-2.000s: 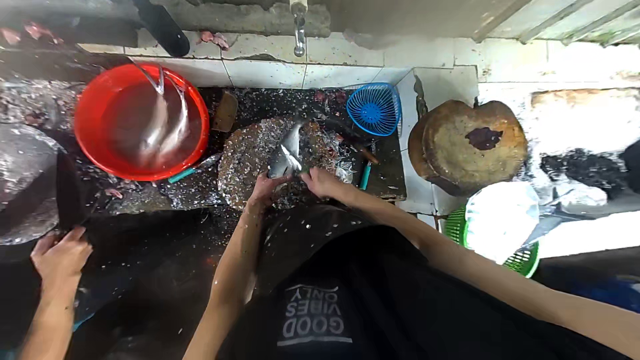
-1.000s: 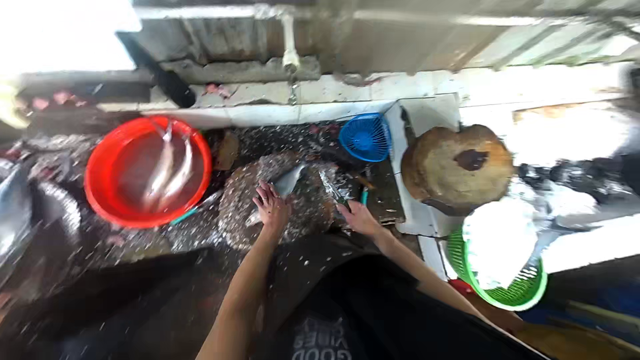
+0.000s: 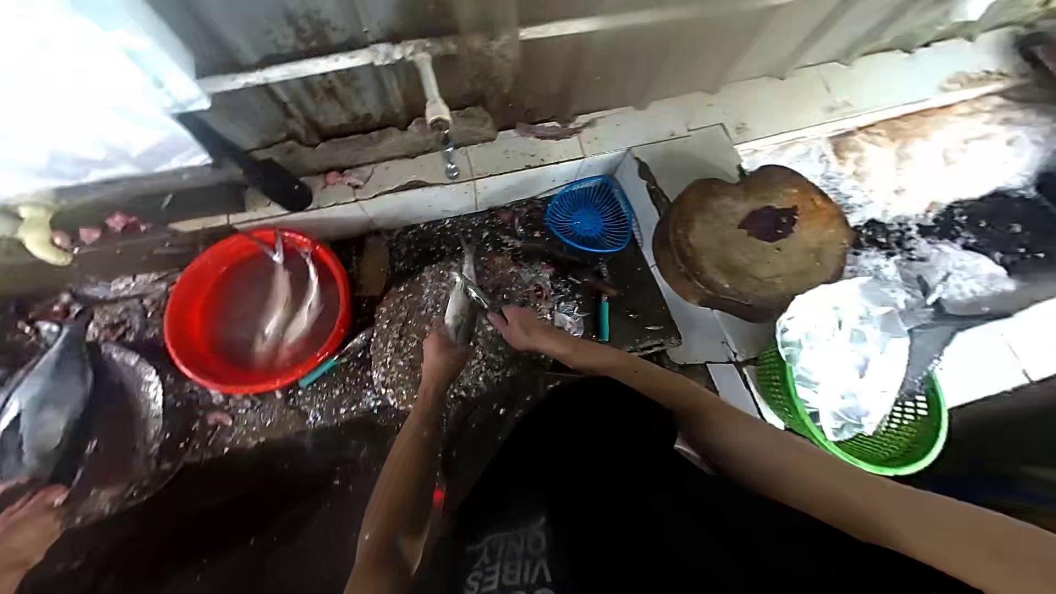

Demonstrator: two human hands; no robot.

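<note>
My left hand [image 3: 445, 353] grips a small silvery fish [image 3: 460, 312] on a round chopping block [image 3: 404, 342] coated with scales. The fish's tail points away from me. My right hand [image 3: 521, 327] is closed on a shiny metal hand tool [image 3: 472, 290], which lies across the fish; its exact kind cannot be told. Left of the block, a red plastic basin [image 3: 175, 323] holds cloudy reddish water and pale fish [image 3: 277, 309]. A turquoise-handled tool [image 3: 318, 373] lies between basin and block. Another turquoise handle [image 3: 604, 318] lies to the block's right, below a blue plastic basket [image 3: 590, 216].
A co-worker's hand [image 3: 31, 524] is beside a large fish [image 3: 56, 396] at far left. A tap [image 3: 437, 114] drips over the tiled ledge. At right stand a thick wooden block [image 3: 755, 239] and a green basket [image 3: 928, 437] with a plastic bag [image 3: 846, 355].
My right hand has moved left from the block's right side, bringing the metal tool onto the fish. My left hand, spread over the fish a second ago, now grips it. The view has shifted.
</note>
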